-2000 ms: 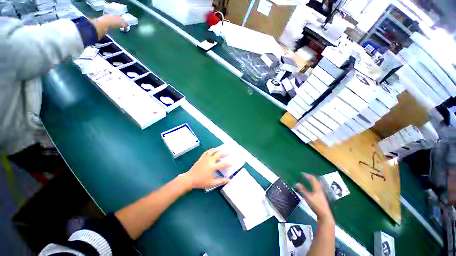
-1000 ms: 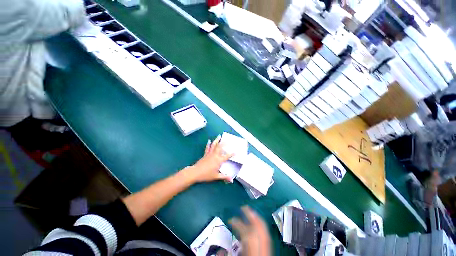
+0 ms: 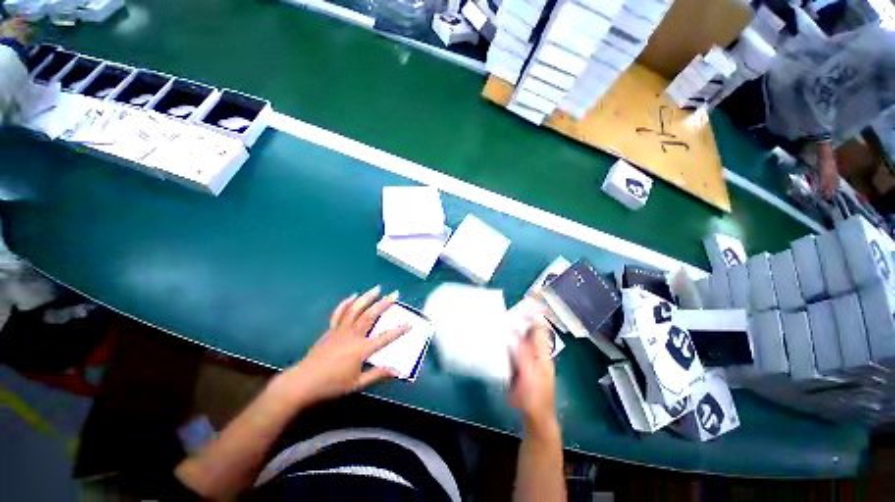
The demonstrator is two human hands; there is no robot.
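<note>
My left hand [image 3: 342,355] grips a white square box [image 3: 402,343] on the green tabletop near its front edge, fingers over the upper left side and thumb below; a dark blue line shows along its rim. My right hand [image 3: 535,377] holds a blurred white piece [image 3: 469,328], perhaps a box sleeve, just right of that box; its far face is hidden. Behind them a white box with a lid-like piece on top [image 3: 412,211] stands beside another plain white box [image 3: 477,248].
A jumbled pile of printed sleeves and dark-inside boxes [image 3: 672,343] lies to the right, beside long stacked rows [image 3: 800,294]. A long carton with black compartments [image 3: 196,157] is at left. Beyond the white strip, the belt carries loose boxes [image 3: 628,184]. A person stands opposite at upper right.
The view has turned right. My left hand has left the two-box group and is on a separate box nearer me. My right hand now holds the white piece. The carton appears farther left.
</note>
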